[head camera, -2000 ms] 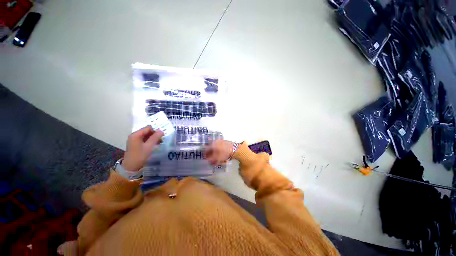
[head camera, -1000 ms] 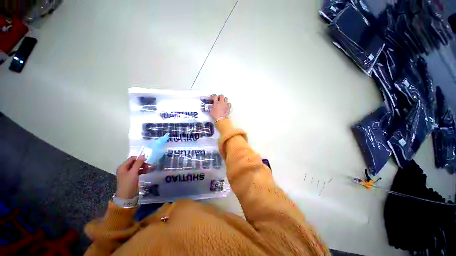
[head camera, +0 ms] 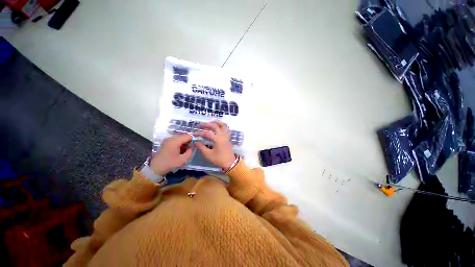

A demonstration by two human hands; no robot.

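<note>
Printed poly bags [head camera: 204, 104], whitish with large black lettering, lie flat in a stack on the table in front of me. My left hand [head camera: 174, 152] is over the lower part of the stack, its thumb and fingertips pinched on a light blue sticker strip [head camera: 196, 142], mostly hidden by the fingers. My right hand [head camera: 217, 146] is beside it, its fingertips meeting the left ones at the strip. Whether the right fingers also grip the strip cannot be told.
A phone [head camera: 275, 156] lies right of the bags. Yellow-orange snips [head camera: 387, 190] lie farther right by a thin rod. Packed trousers [head camera: 398, 148] pile at the right, with matte black trousers [head camera: 432, 224] below. Another phone [head camera: 63, 14] lies top left. Red stools [head camera: 41, 234] stand lower left.
My right hand has come back from the bags' upper right corner to my left hand. The sticker strip, earlier held out over the bags, is now mostly covered. The phone at right is uncovered.
</note>
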